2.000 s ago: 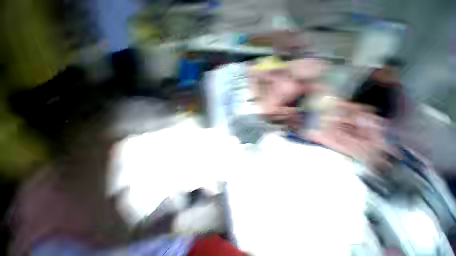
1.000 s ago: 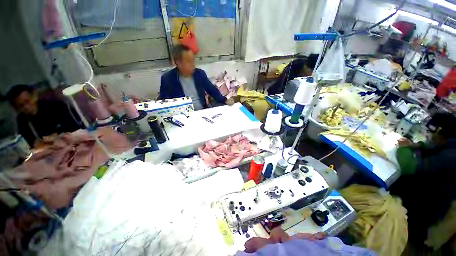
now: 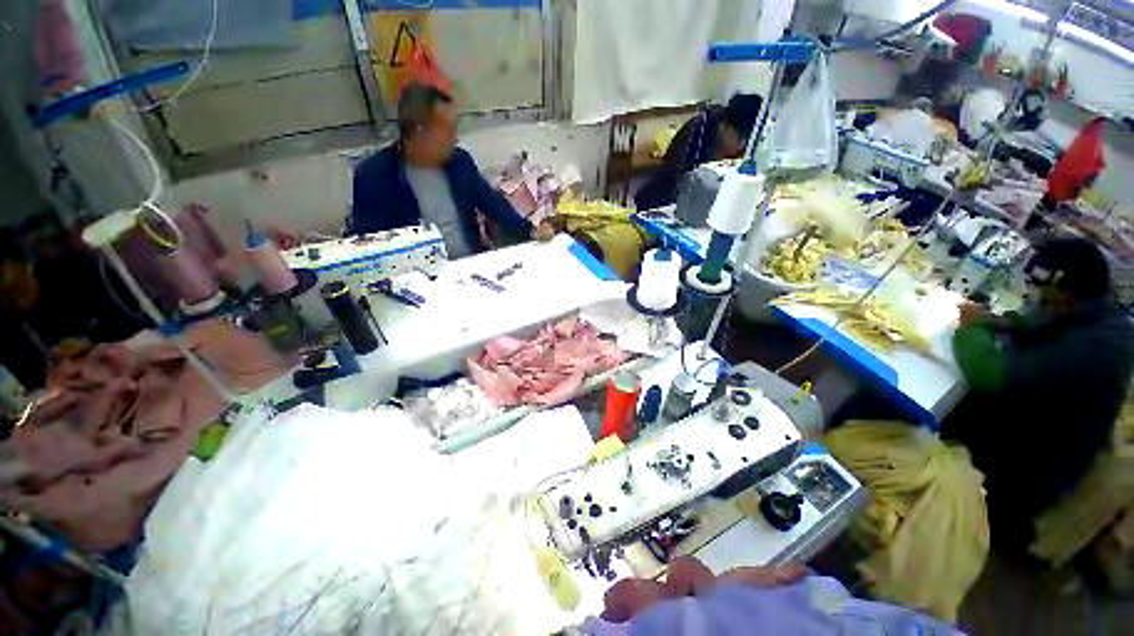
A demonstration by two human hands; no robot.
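Observation:
A large heap of white fabric [image 3: 323,522] covers the lower left, very bright. The white sewing machine [image 3: 672,466] stands right of it, its head lying diagonally. My right hand [image 3: 678,584] is at the bottom edge in front of the machine, partly cut off, with a lilac sleeve behind it. Its fingers look bent near the needle end; whether they hold anything is hidden. Small scissors or snips [image 3: 672,534], dark and red, appear to lie on the machine bed. My left hand is not in view.
A trough [image 3: 479,429] holds pink fabric [image 3: 547,360]. A red thread cone [image 3: 619,406] stands behind the machine, white cones [image 3: 658,280] beyond. A person [image 3: 429,174] sits across the far table [image 3: 497,298]; another [image 3: 1057,373] works at right. Yellow fabric [image 3: 920,503] hangs at right.
The view has steadied from blur and shifted slightly. The snips by the machine show more clearly, with my right hand now lower and apart from them. The person at far left is less visible.

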